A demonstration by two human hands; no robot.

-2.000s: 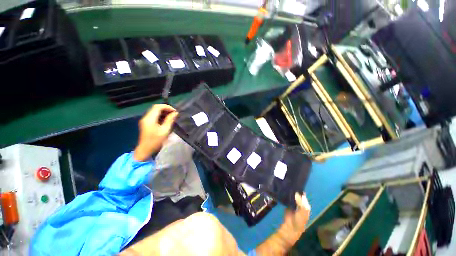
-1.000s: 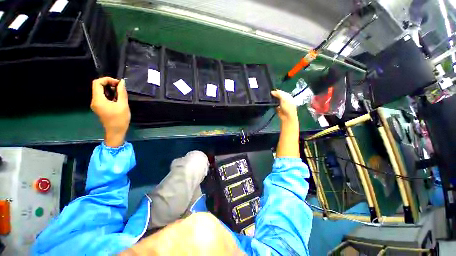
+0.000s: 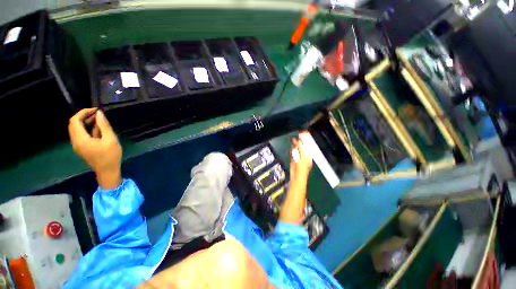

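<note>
A stack of black trays (image 3: pixel 186 104) lies on the green bench, its top tray holding several dark units with white labels (image 3: pixel 200 75). My left hand (image 3: pixel 97 144) is at the stack's front left corner with fingers curled; whether it holds something small is unclear. My right hand (image 3: pixel 301 155) is over the right side of a lower black tray (image 3: pixel 240 183) beside my lap. A small white spot shows at its fingers, too blurred to name. Phone-like units (image 3: pixel 270 178) with yellow-edged detail lie in this tray, partly hidden by my right forearm.
A taller black stack (image 3: pixel 34 73) is at the far left. A grey control box (image 3: pixel 42 226) with a red button is at lower left. A binder clip (image 3: pixel 258 122) is at the bench edge. An orange-handled tool (image 3: pixel 302 26) and plastic bags are at the back; pipe-frame shelving (image 3: pixel 396 115) is right.
The labelled tray, held in both hands at first, was set on the bench stack and is released by my right hand. My right hand has moved down to the lower tray.
</note>
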